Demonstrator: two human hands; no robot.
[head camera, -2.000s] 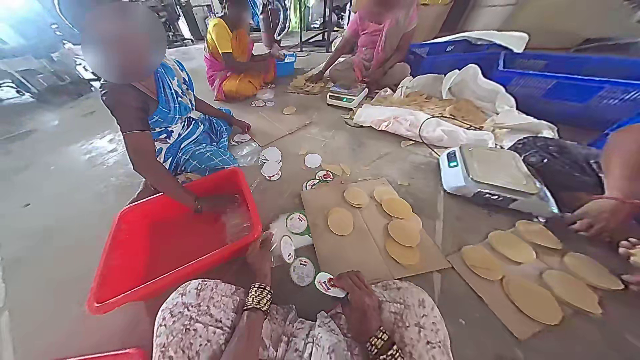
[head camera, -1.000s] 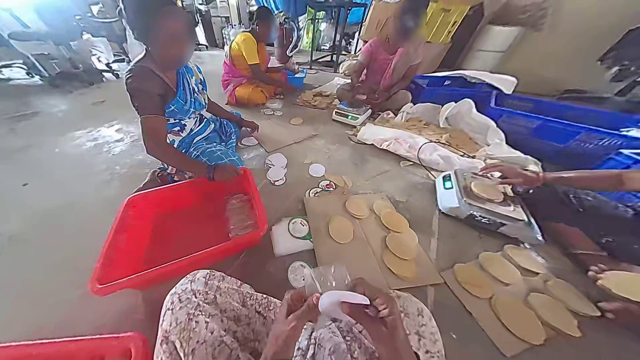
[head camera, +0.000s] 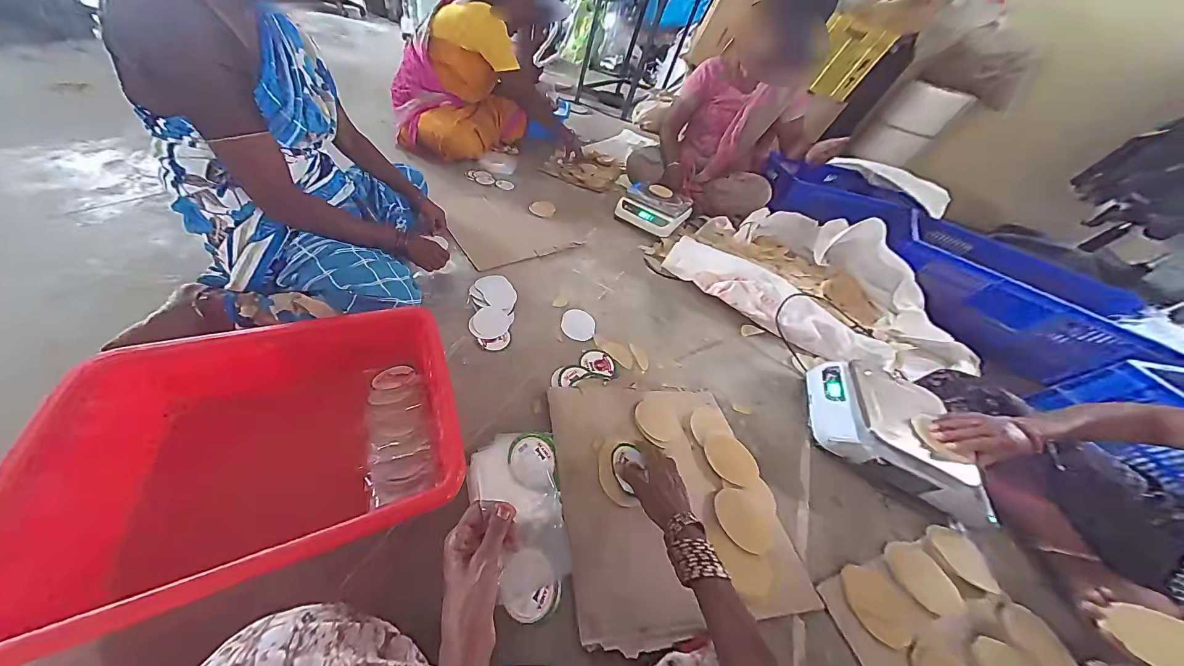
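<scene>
My right hand (head camera: 655, 488), with patterned bangles at the wrist, holds a round printed label (head camera: 628, 465) against a tan flat disc (head camera: 610, 476) on a cardboard sheet (head camera: 601, 564). To its right, several more tan discs (head camera: 745, 518) lie on the same cardboard. My left hand (head camera: 476, 546) pinches a clear plastic bag (head camera: 546, 532), which lies beside the cardboard. Round labels (head camera: 533, 460) are near the bag, one at its top and one at its lower end (head camera: 533, 601).
At left stands a red plastic tray (head camera: 231, 555) holding packed discs (head camera: 398, 435). White round labels (head camera: 493, 294) lie ahead. A co-worker's hand (head camera: 985, 437) is at a digital scale (head camera: 888, 425). More discs (head camera: 874, 606) lie at lower right. Blue crates (head camera: 999, 296) stand behind.
My hands have parted: the right has moved onto the cardboard with a label, and the left has moved left with the plastic bag. The white round piece is no longer between them.
</scene>
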